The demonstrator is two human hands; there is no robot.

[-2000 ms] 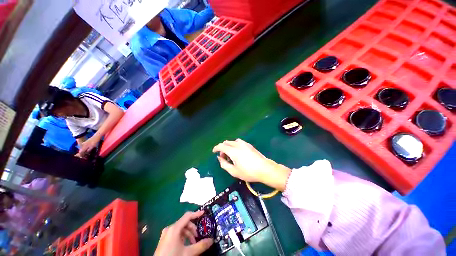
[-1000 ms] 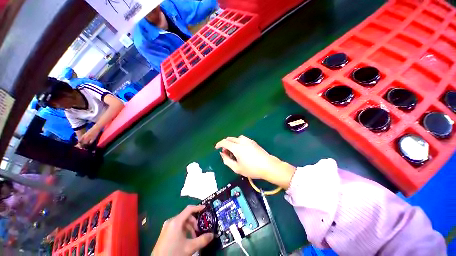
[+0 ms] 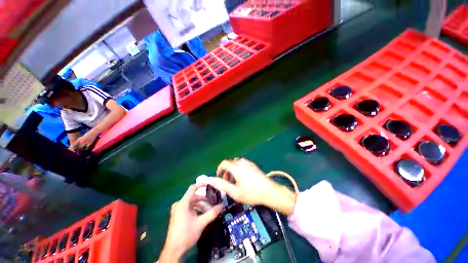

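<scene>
My left hand [image 3: 191, 215] holds a dark round watch module [image 3: 212, 195] by its edge, just above the test fixture. My right hand [image 3: 241, 181] is against the module with the white wiping cloth [image 3: 203, 181] pinched at its fingers. The test fixture [image 3: 267, 229] lies below the hands with its blue-purple control board [image 3: 242, 228] showing; its left part is partly hidden by my left hand and in shadow. A white USB cable [image 3: 250, 249] runs from the board's near edge.
A red foam tray [image 3: 354, 153] with black discs is at right; a labelled module [image 3: 306, 144] lies beside it. Another tray [image 3: 120, 231] is at lower left. A cream tape ring [image 3: 284, 175] lies by my right wrist. More trays [image 3: 224, 77] and two people are across the bench.
My left hand has lifted the module off the fixture. My right hand has moved left and down to it and taken up the cloth. The camera view has shifted.
</scene>
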